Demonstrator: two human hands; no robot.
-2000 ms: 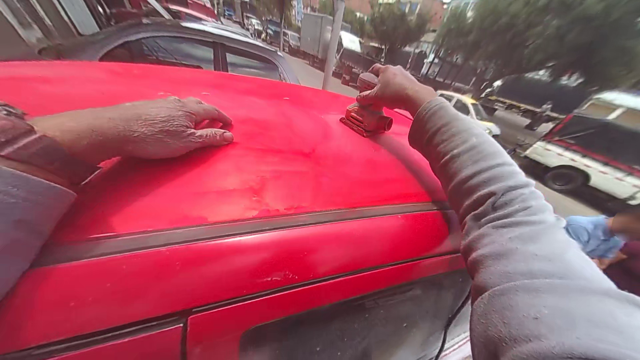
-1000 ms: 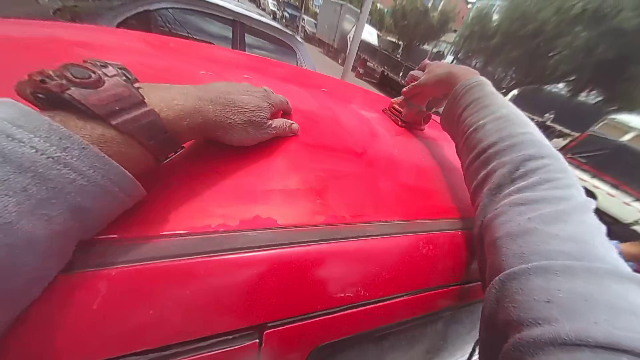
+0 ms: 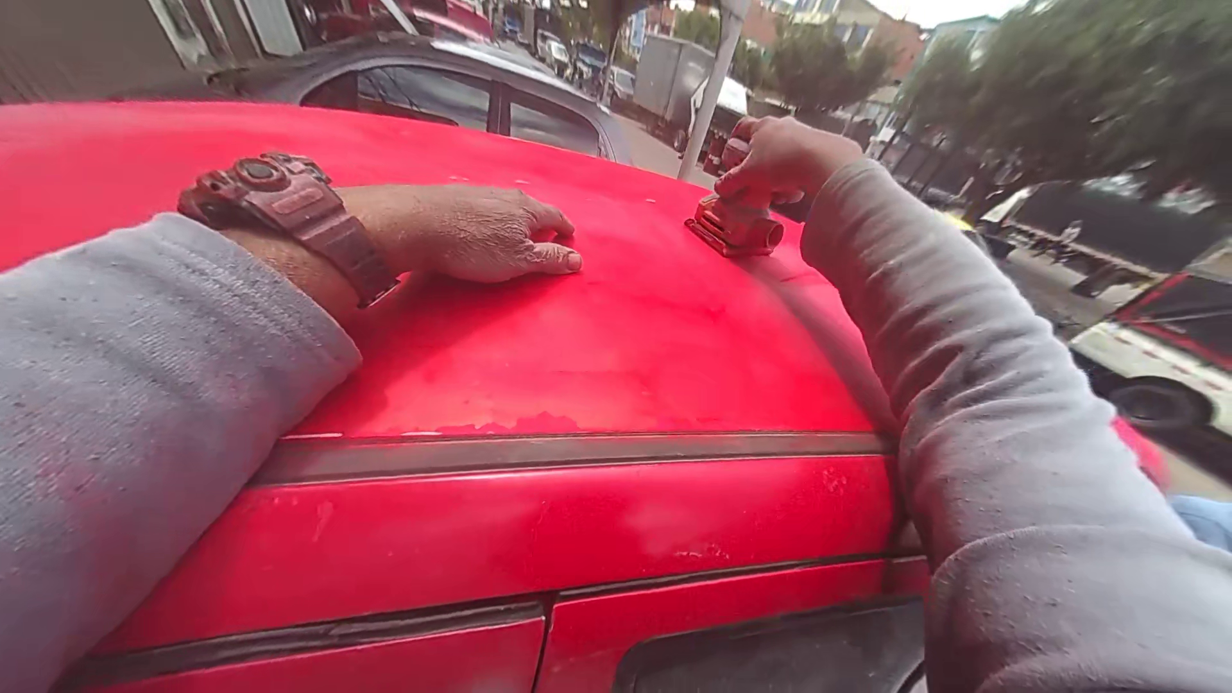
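Observation:
A red car roof (image 3: 616, 327) fills the middle of the view, its paint dull and patchy near the dark side trim strip (image 3: 577, 454). My right hand (image 3: 784, 159) grips the top of a small power sander (image 3: 736, 223), which is coated in reddish dust and sits on the roof near its far right edge. The sander's underside is hidden. My left hand (image 3: 481, 231) rests on the roof to the left of the sander, its fingers slightly bent and no tool in it. A dusty wristwatch (image 3: 289, 202) is on the left wrist.
A dark grey car (image 3: 433, 87) stands just beyond the roof, beside a light pole (image 3: 714, 91). A white vehicle (image 3: 1155, 356) is on the right. Below the trim are the car's door frame and a side window (image 3: 789, 654). Blue cloth shows at the right edge.
Two seconds ago the sander was also on the roof's far right part, held by my right hand. My left hand has moved right along the roof. The view has shifted somewhat.

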